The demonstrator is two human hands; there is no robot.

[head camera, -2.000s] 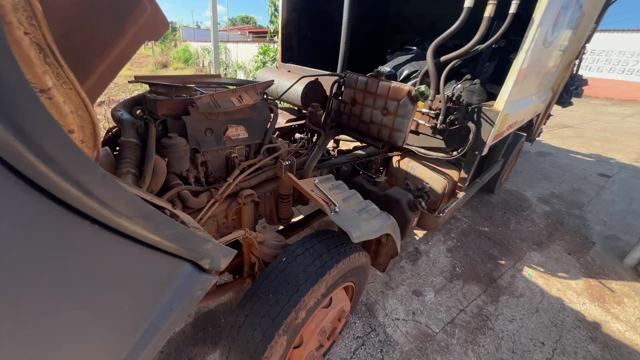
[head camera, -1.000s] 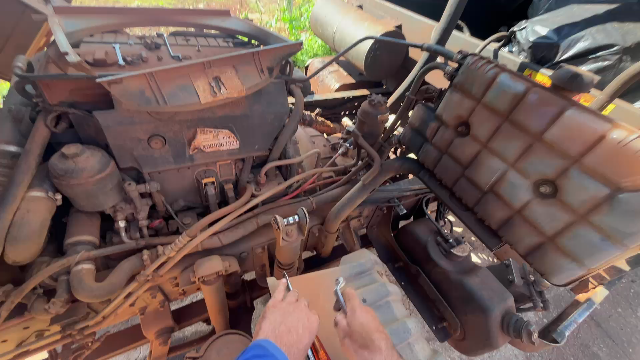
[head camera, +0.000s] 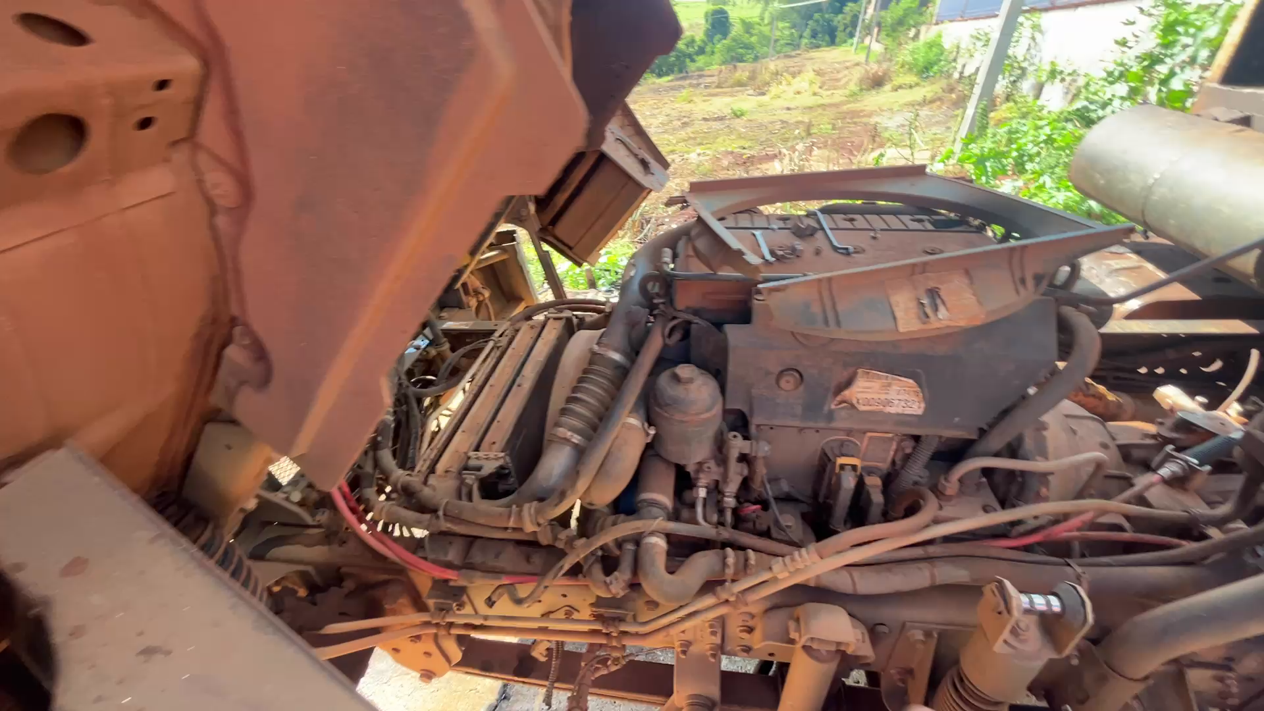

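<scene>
Neither of my hands can be made out in the head view. A dusty truck engine fills the middle, with the raised, rust-brown cab at the left. On top of the engine, inside a curved metal shroud, lie a bent metal tool and a shorter metal tool. A round filter housing stands upright beside a ribbed hose. At the lower right, a shiny pin sits across the bracket above a coil spring.
Brown pipes run along the chassis. The radiator stands between cab and engine. A metal cylinder is at the upper right. The edge of a grey panel crosses the lower left. Grass and a post lie beyond.
Both hands, seen one second ago over the grey fender with a metal tool at the right hand, are out of sight. The view has swung left toward the cab.
</scene>
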